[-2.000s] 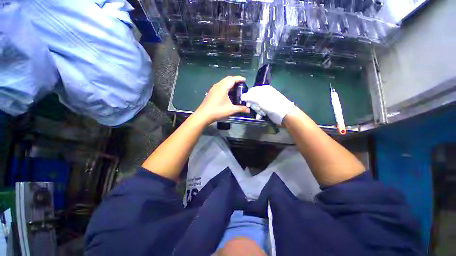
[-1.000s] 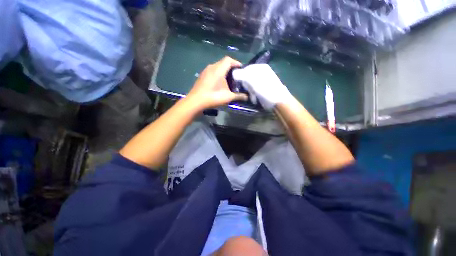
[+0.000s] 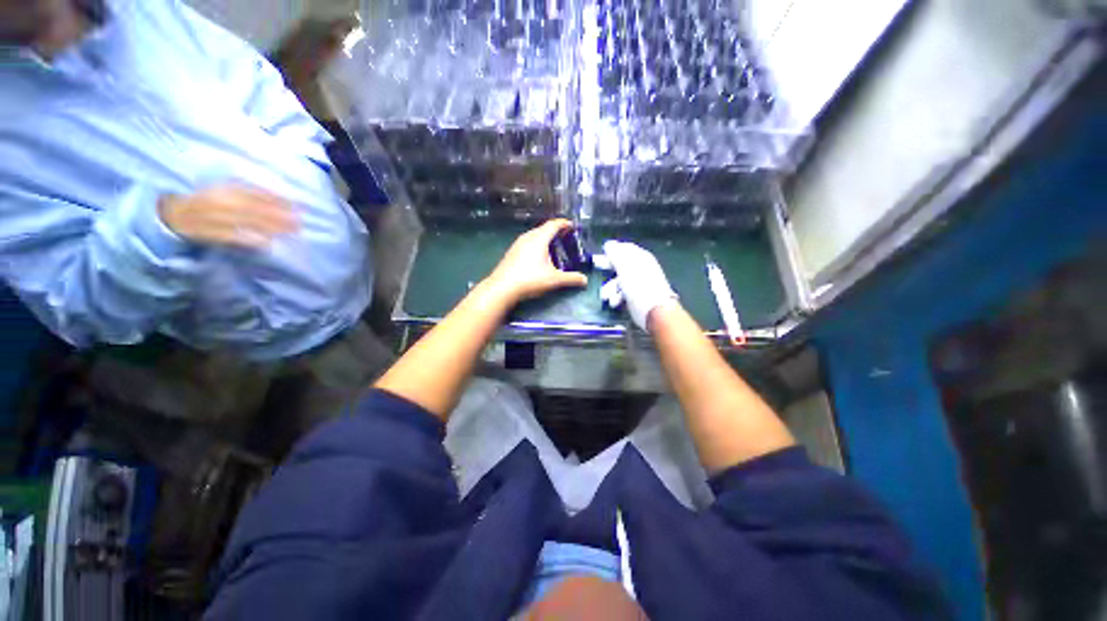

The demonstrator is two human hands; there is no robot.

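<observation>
My bare left hand (image 3: 534, 265) is over the green bench top (image 3: 473, 252), closed around a black moulded part (image 3: 569, 250) between thumb and fingers. My right hand (image 3: 636, 284), in a white glove, is just right of the part with its fingers curled. Its fingertips are close to the part's right side; I cannot tell whether they touch it or hold a small tool. A slim white cutter with an orange-red end (image 3: 725, 301) lies on the bench to the right.
Shiny clear trays (image 3: 473, 152) with dark contents stand in two stacks at the bench's back. A metal edge (image 3: 571, 329) runs along its front. A person in a light blue smock (image 3: 261, 158) is close at the left. A blue machine frame (image 3: 892, 425) is at the right.
The view has shifted, showing more of the trays and the person's bare hand. My gloved hand has drawn back to the right from the part. The long dark item behind the glove no longer shows.
</observation>
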